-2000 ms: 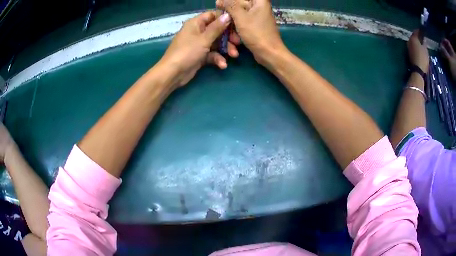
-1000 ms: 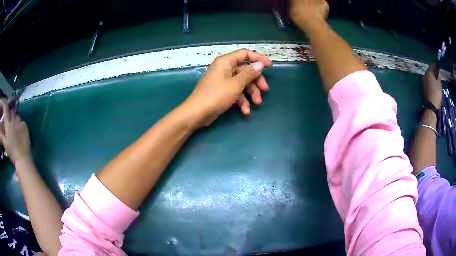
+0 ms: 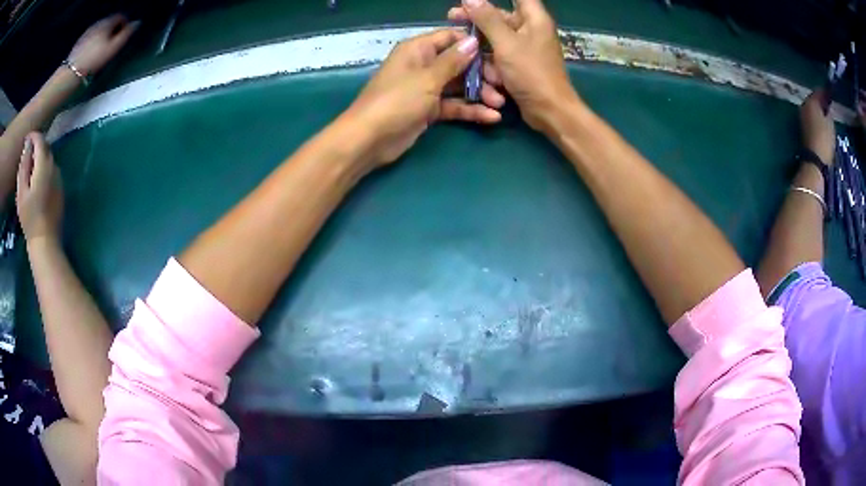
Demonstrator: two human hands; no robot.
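Note:
A short dark pen [image 3: 473,80] stands upright between my two hands, over the table's far edge by the white rail. My left hand [image 3: 418,90] pinches it with thumb and fingers from the left side. My right hand [image 3: 520,59] holds its upper part from the right, at the top of the picture. The pen's upper end is hidden by my fingers.
The white edge rail [image 3: 285,57] runs beyond the green tabletop [image 3: 399,218]. A loose pen [image 3: 171,27] lies on the belt [image 3: 228,28]. At left are another person's arms; at right, a purple-sleeved person's arm beside a batch of pens [image 3: 848,190].
My right hand has come back from over the belt to my left hand, and a pen is now held between them. The left neighbour's hand has reached over the rail.

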